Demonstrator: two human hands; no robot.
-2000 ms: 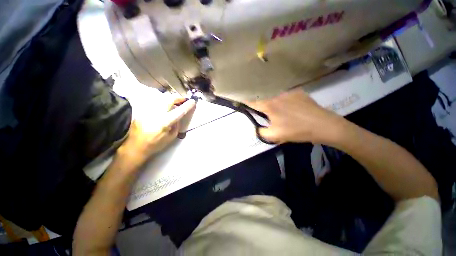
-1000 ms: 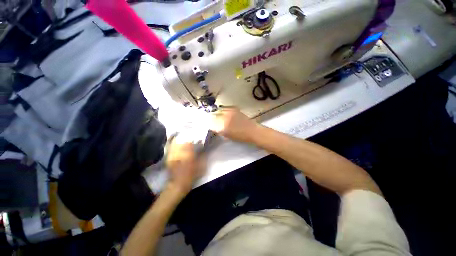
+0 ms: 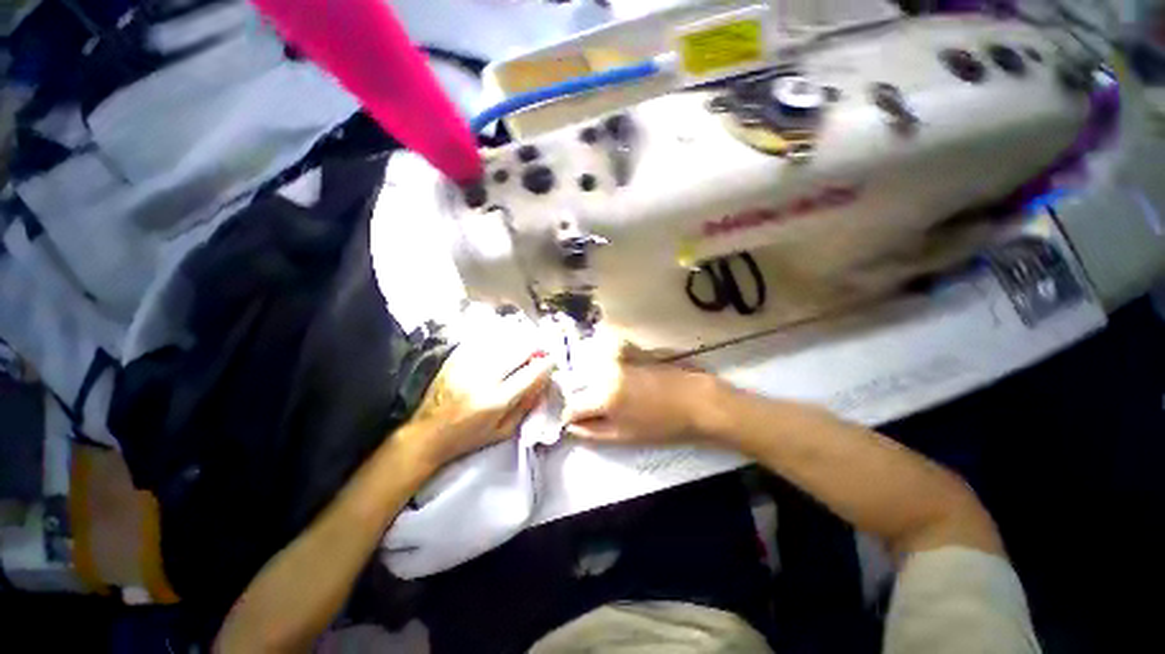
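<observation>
A pale panel [image 3: 466, 509] lies over the front edge of the machine bed and runs up between my hands to the needle area. My left hand [image 3: 483, 394] holds it from the left, its fingers near the presser foot [image 3: 562, 313]. My right hand [image 3: 635, 396] holds the cloth from the right, close to the left hand. The fingertips are partly washed out by the bright light. The sewing machine [image 3: 818, 205] stands just beyond the hands. Black panels [image 3: 275, 371] are heaped beside the left hand.
The scissors [image 3: 726, 284] hang flat against the machine body. A pink tube [image 3: 383, 83] slants to the head's left end, beside a blue hose [image 3: 569, 92]. Pale panels [image 3: 211, 115] are heaped at the far left. The control panel [image 3: 1037, 275] is at the bed's right end.
The scissors left my right hand and now hang on the machine. Pale cloth has come between my hands and over the bed's front edge. My left hand has moved up closer to the needle.
</observation>
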